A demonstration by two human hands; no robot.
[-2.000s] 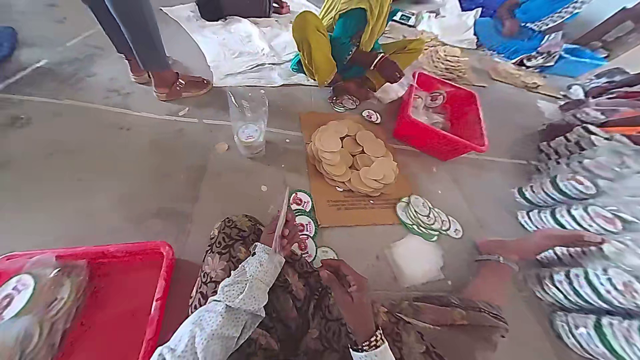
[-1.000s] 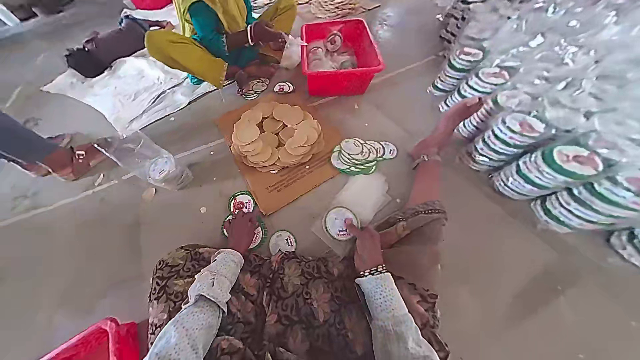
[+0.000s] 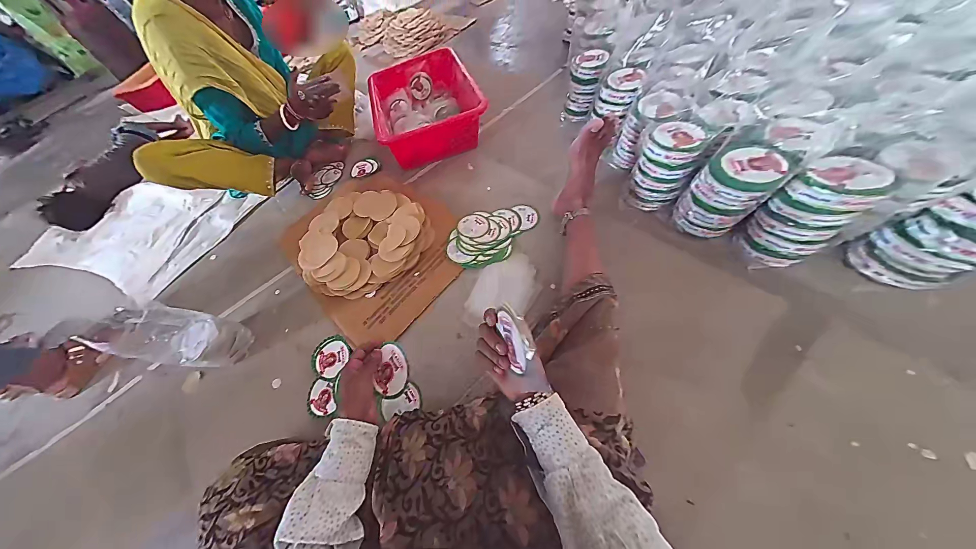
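Note:
My left hand (image 3: pixel 360 385) grips a round printed label with a green rim (image 3: pixel 391 370); more such labels (image 3: pixel 332 357) lie on the floor beside it. In my right hand (image 3: pixel 507 358) is a small clear plastic packet with a printed round label (image 3: pixel 515 340), tilted on edge. Just beyond that hand is a stack of clear plastic sheets or pouches (image 3: pixel 501 286). Past these, a pile of green-and-white round labels (image 3: pixel 488 236) lies on the floor. Plain tan discs (image 3: pixel 343 271) form a ring-like heap on a brown cardboard sheet (image 3: pixel 374 320).
Filled clear bags of stacked printed discs (image 3: pixel 755 171) stand at the right. A red plastic crate (image 3: pixel 435 145) holds packets at the back. Another person (image 3: pixel 221 114) sits behind the cardboard. A plastic bag (image 3: pixel 191 335) lies at the left, near another person's hand. My bare foot (image 3: pixel 587 164) extends forward.
My right hand has lifted the printed round piece off the floor area by the plastic sheets and now holds it tilted. The view has shifted. My left hand remains at the near labels.

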